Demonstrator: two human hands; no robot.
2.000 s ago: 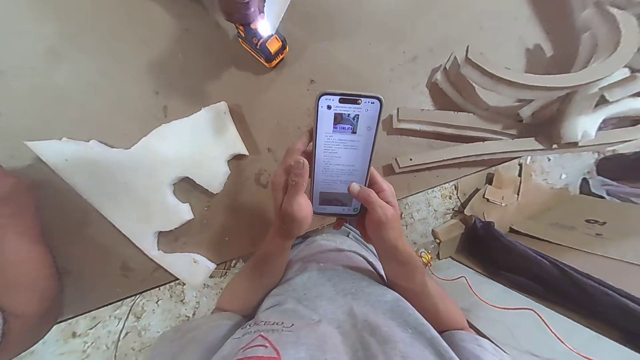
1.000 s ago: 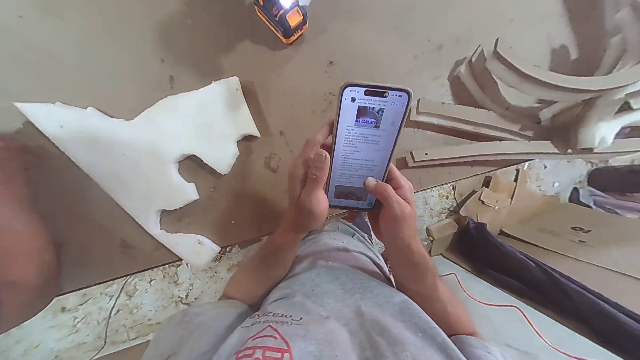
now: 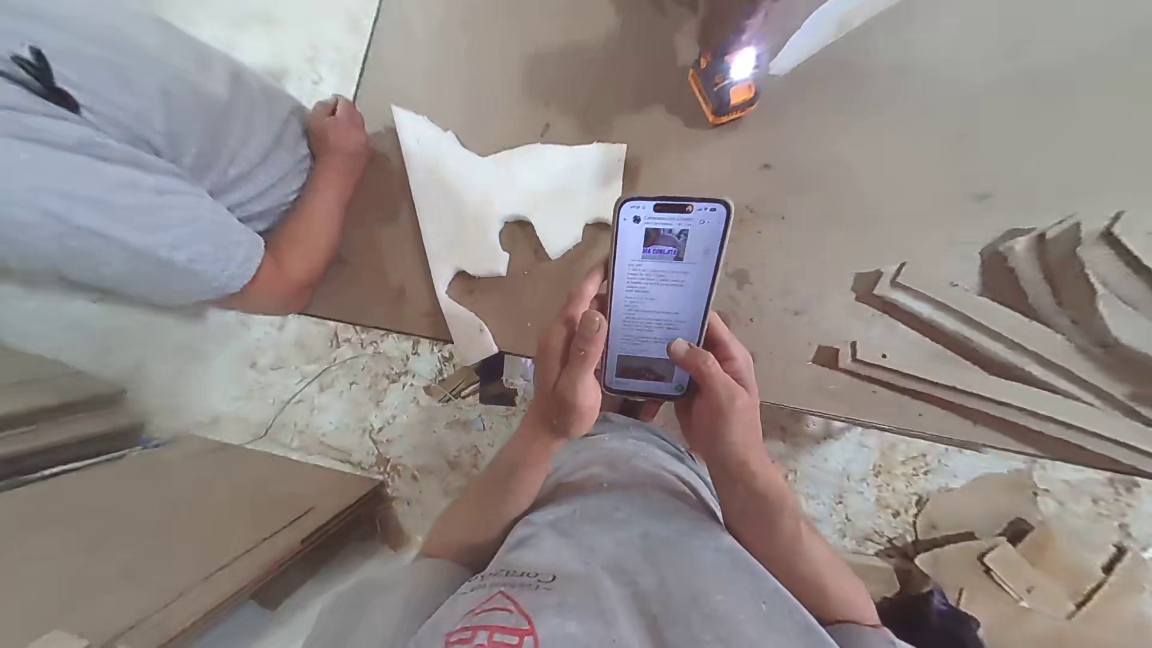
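A smartphone in a case stands upright between my two hands, its lit screen bearing writing and small pictures. My left hand cups its left edge, thumb along the side. Around the lower right corner sits my right hand, its thumb on the lower part of the screen. Just left of the phone, a white foam-like sheet with a ragged, cut-out edge lies on the brown work table. Part of its right side is near the phone and my left fingers.
A co-worker's arm rests at the table's left edge. Beyond the phone is a cordless tool's battery base with a bright light. Cut strips lie at right. Stacked boards stand lower left; cardboard scraps lie lower right on the littered floor.
The view has swung left, bringing more of the co-worker and the stacked boards into sight. Both hands still hold the phone, with the right thumb at the lower screen.
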